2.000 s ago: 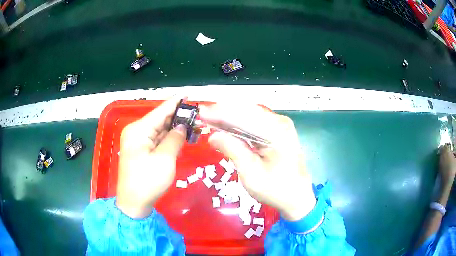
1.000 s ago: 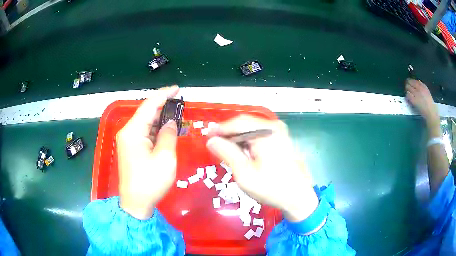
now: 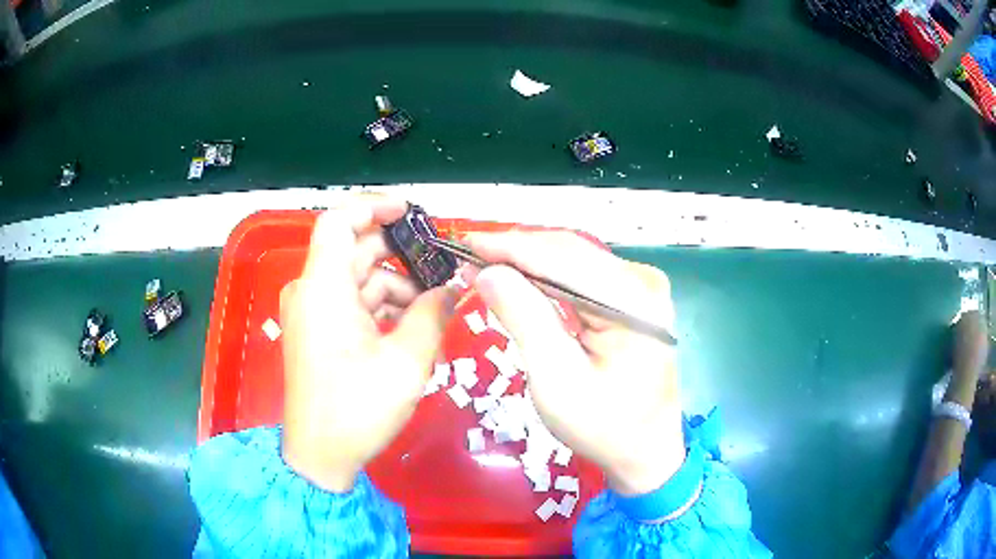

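Observation:
My left hand (image 3: 360, 339) holds a black device unit (image 3: 422, 247) tilted between fingers and thumb, over the upper part of the red tray (image 3: 223, 360). My right hand (image 3: 601, 349) holds dark metal tweezers (image 3: 590, 299) like a pen, with their tip at the unit's face. Whether the tip touches the unit cannot be told. Many loose white pads (image 3: 505, 419) lie in the tray, mostly below and between my hands. One white pad (image 3: 272, 329) lies apart at the tray's left. My palms cover parts of the tray.
Two waiting units (image 3: 164, 313) lie on the green bench left of the tray. Beyond the white strip (image 3: 721, 225), several units (image 3: 593, 146) and a pale scrap (image 3: 530, 83) lie on the green conveyor belt (image 3: 655, 66). Another person's hand (image 3: 965, 347) is at far right.
The belt's units and scrap have moved right. My left hand has turned the unit, and the tweezers' tip has come to it. A pad now shows at the tray's left. The other person's hand has drawn back.

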